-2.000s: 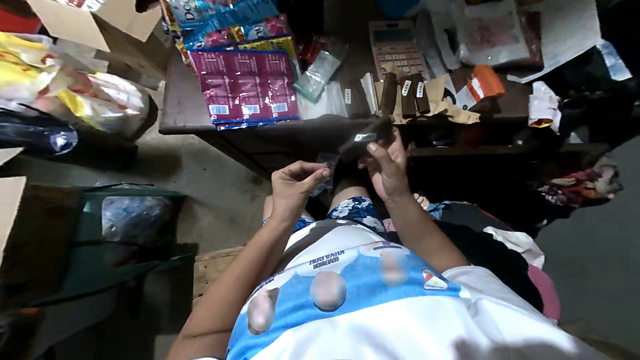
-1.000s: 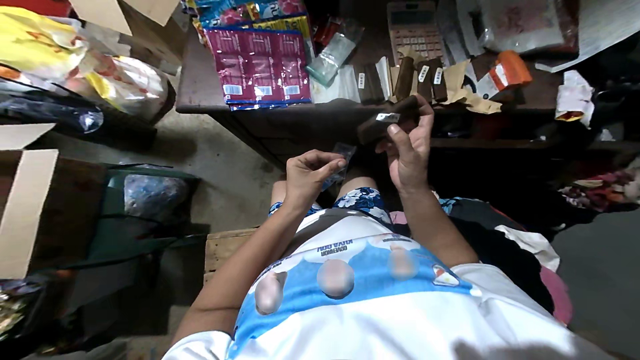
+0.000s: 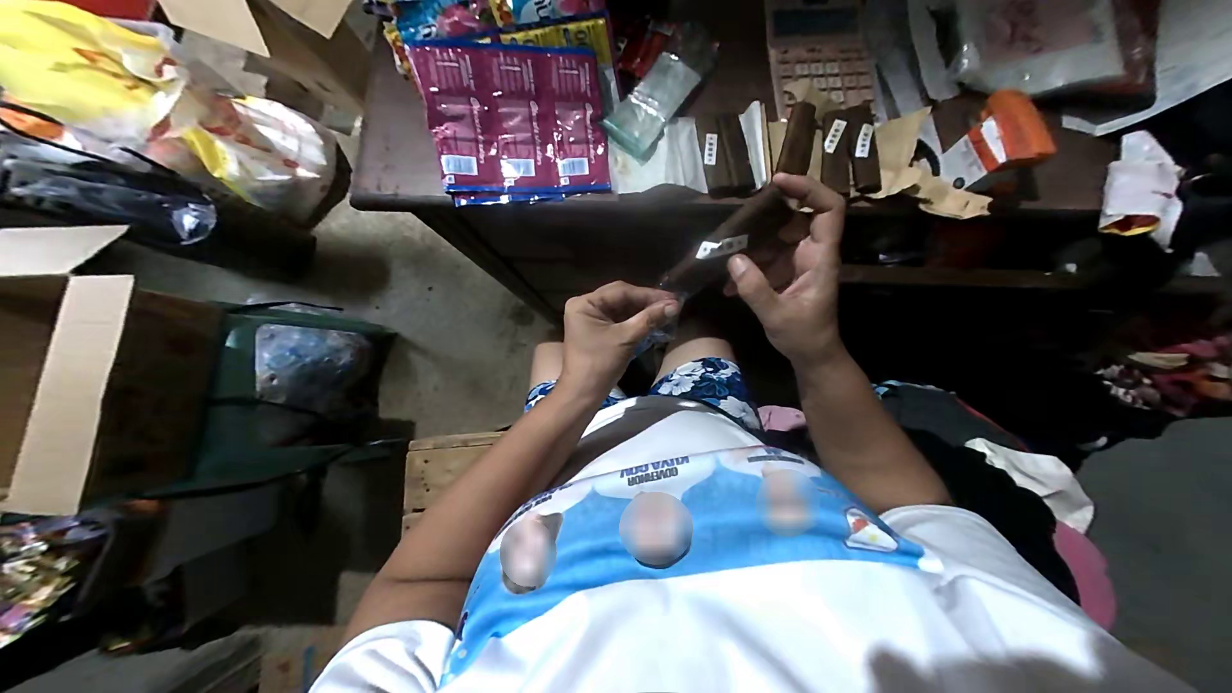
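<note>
Dark brown rolled sticks (image 3: 736,229), one with a small white label, are gripped between the fingers and thumb of my right hand (image 3: 807,269), in front of the table edge. Their lower left end meets a small clear plastic bag (image 3: 659,332), pinched by my left hand (image 3: 616,332); whether the end is inside the bag is unclear. More brown sticks (image 3: 724,154) with white labels lie on the table beside torn brown paper (image 3: 910,164). One unlabelled stick (image 3: 797,140) leans just above my right fingertips.
Purple sachets (image 3: 520,115), a clear plastic packet (image 3: 656,101), a pink calculator (image 3: 823,58) and an orange box (image 3: 1015,130) lie on the dark wooden table (image 3: 385,173). Open cardboard boxes (image 3: 87,385), plastic bags (image 3: 260,154) and a green chair (image 3: 231,404) stand at the left.
The plastic bag in my left hand and the brown stick in my right hand, apart earlier, now meet in front of the table. The view has shifted slightly.
</note>
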